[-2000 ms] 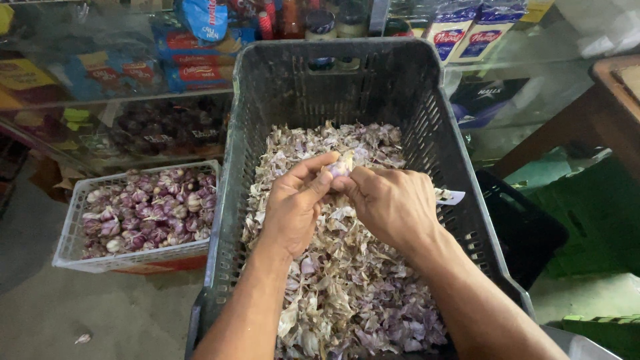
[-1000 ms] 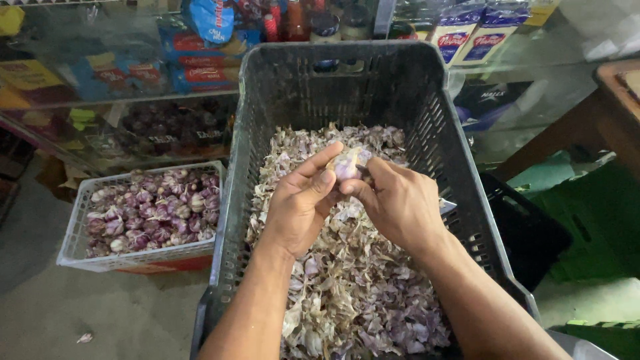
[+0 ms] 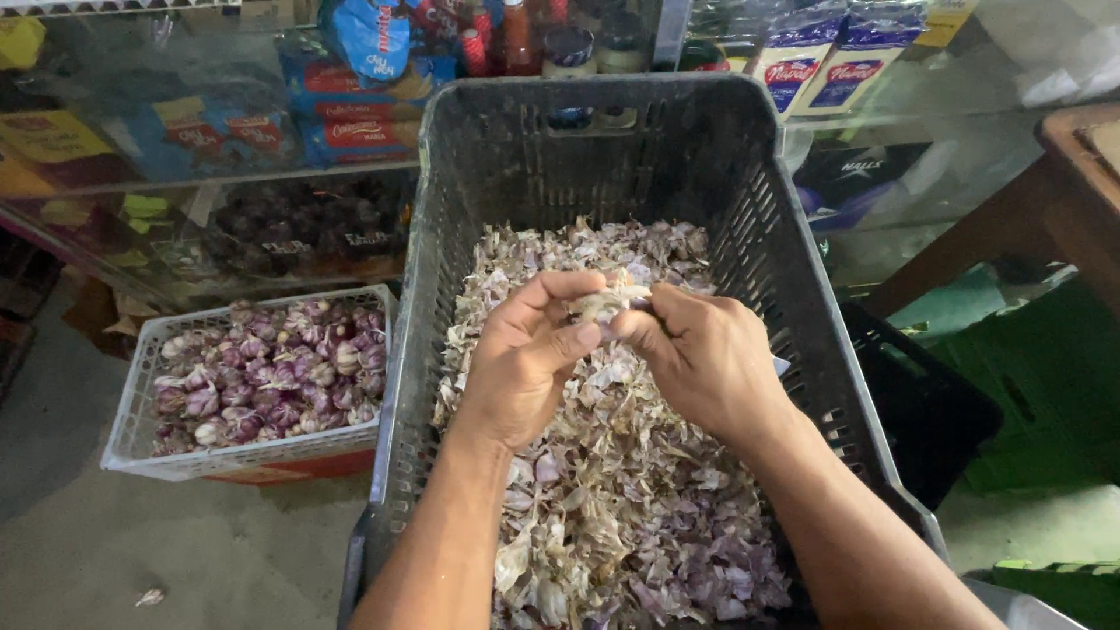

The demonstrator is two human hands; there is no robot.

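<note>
Both hands meet over a black plastic crate point(image 3: 604, 96) that holds a thick layer of dry garlic skins point(image 3: 595, 490). My left hand point(image 3: 525, 359) grips a garlic bulb point(image 3: 608, 304) between thumb and fingers. On the bulb's other side, my right hand point(image 3: 713, 359) pinches its papery skin with thumb and forefinger. Part of the bulb is hidden by the fingers. A small pale piece point(image 3: 780, 365), perhaps a blade or a tag, shows just beyond my right hand. To the left, a white plastic crate point(image 3: 131, 394) is full of purple garlic bulbs point(image 3: 271, 372).
Behind the black crate stands a glass display case with biscuit packets point(image 3: 359, 122), jars point(image 3: 569, 52) and white packages point(image 3: 787, 74). A wooden table or stool point(image 3: 1006, 219) stands at right, beside green crates point(image 3: 1032, 385). A scrap of garlic point(image 3: 150, 598) lies on the floor at lower left.
The bulb looked rounder and smoother before; loosened skin now stands out from it between the fingers. Both hands have stayed together over the black crate.
</note>
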